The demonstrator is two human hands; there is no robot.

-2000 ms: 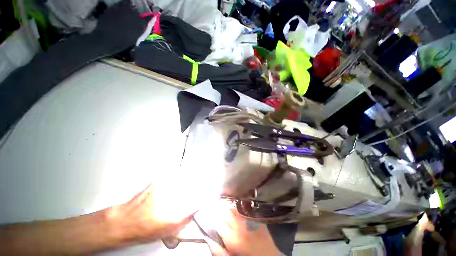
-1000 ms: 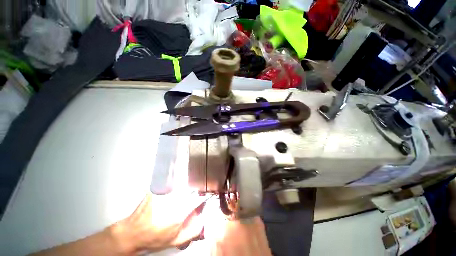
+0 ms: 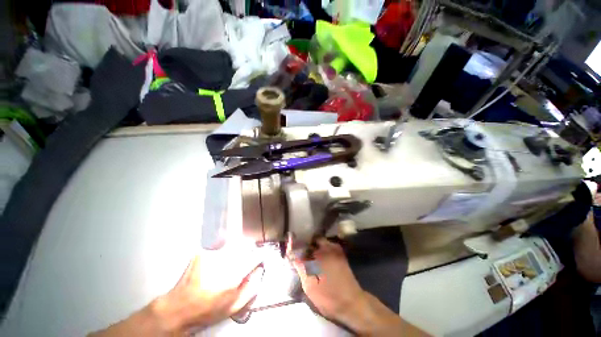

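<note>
My left hand [image 3: 201, 297] lies at the needle area, left of the cream sewing machine's head [image 3: 261, 207]. Its fingertips fade into the lamp glare. My right hand [image 3: 331, 280] is just below the head, fingers bent beside the needle area. A small grey piece [image 3: 312, 267] shows at its fingers; whether they grip it is unclear. A dark grey panel [image 3: 379, 257] lies flat under the machine arm, right of my right hand. A dark fabric edge runs between my hands. Glare hides the needle, presser foot and most of the fabric there.
Dark snips [image 3: 290, 158] lie on the machine head beside a tan post [image 3: 270, 113]. A long grey strip [image 3: 62, 141] curves along the table's left. Bundled dark pieces [image 3: 181, 105] and a neon cloth [image 3: 349, 49] are behind. Another person's arm [image 3: 586, 233] shows at right.
The view has turned and shifted, so the machine sits more level and further left. My right hand has come out from behind the head, fingers raised near it. My left hand stays by the needle area.
</note>
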